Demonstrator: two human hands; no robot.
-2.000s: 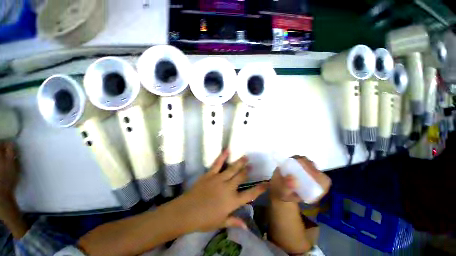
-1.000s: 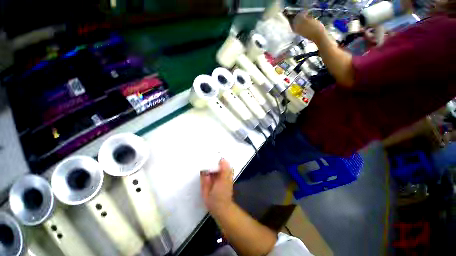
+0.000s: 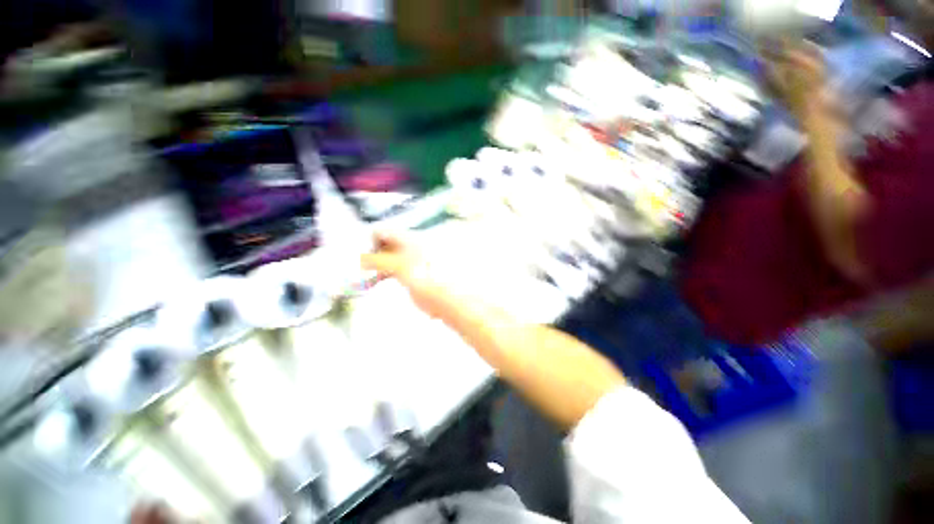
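Observation:
The frame is strongly blurred. Several cream hair dryers (image 3: 220, 384) lie side by side on the white work surface (image 3: 451, 353), with pale round heads toward the back and handles toward the front edge. My right hand (image 3: 387, 258) is stretched out over the back of the surface, beyond the rightmost near dryer. Its fingers appear closed on a white bottle-like thing (image 3: 338, 220) with a thin tip pointing up and left. A small blurred patch of skin at the bottom left edge may be my left hand (image 3: 152, 513); its fingers cannot be made out.
Dark purple printed boxes (image 3: 246, 189) stand behind the surface. More dryers (image 3: 502, 184) and blurred small items are farther along the line. A person in a dark red garment (image 3: 768, 256) is at the right, with a blue crate (image 3: 727, 389) below.
The view has shifted, and more near dryers show. My right hand has moved back and left across the surface, toward the boxes. The white bottle-like thing now shows upright at its fingers.

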